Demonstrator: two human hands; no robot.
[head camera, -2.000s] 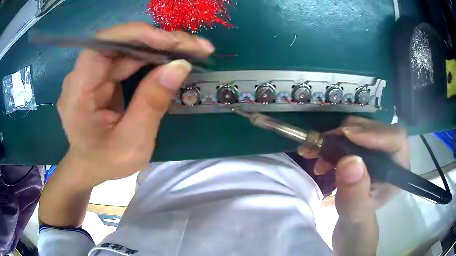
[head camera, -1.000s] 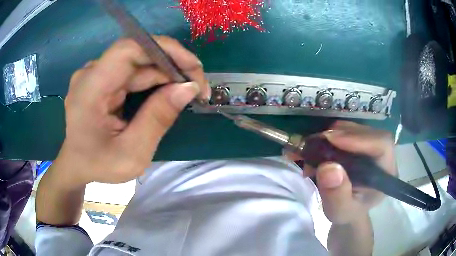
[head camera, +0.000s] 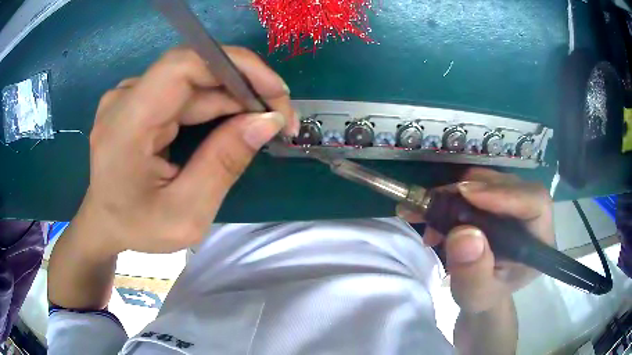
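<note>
A silver metal strip (head camera: 429, 114) with a row of several round parts (head camera: 409, 134) lies on the green mat. My left hand (head camera: 170, 156) pinches slim grey tweezers (head camera: 218, 62), whose tips are hidden by my fingers at the strip's left end. My right hand (head camera: 488, 236) holds the soldering iron (head camera: 374, 182) by its black handle. The iron's tip is at the strip's lower edge, just below the leftmost visible round part. Thin red wires run along the strip below the round parts.
A pile of red wire pieces (head camera: 312, 21) lies beyond the strip. A shiny clear packet (head camera: 28, 107) with a thin pale strand is at the far left. A dark holder with silvery crumbs (head camera: 596, 111) and a bit of yellow are at the right. The iron's black cord hangs at lower right.
My left hand and tweezers have come down to the strip's left end. The iron's tip has moved left along the strip relative to the round parts. The whole view has shifted slightly.
</note>
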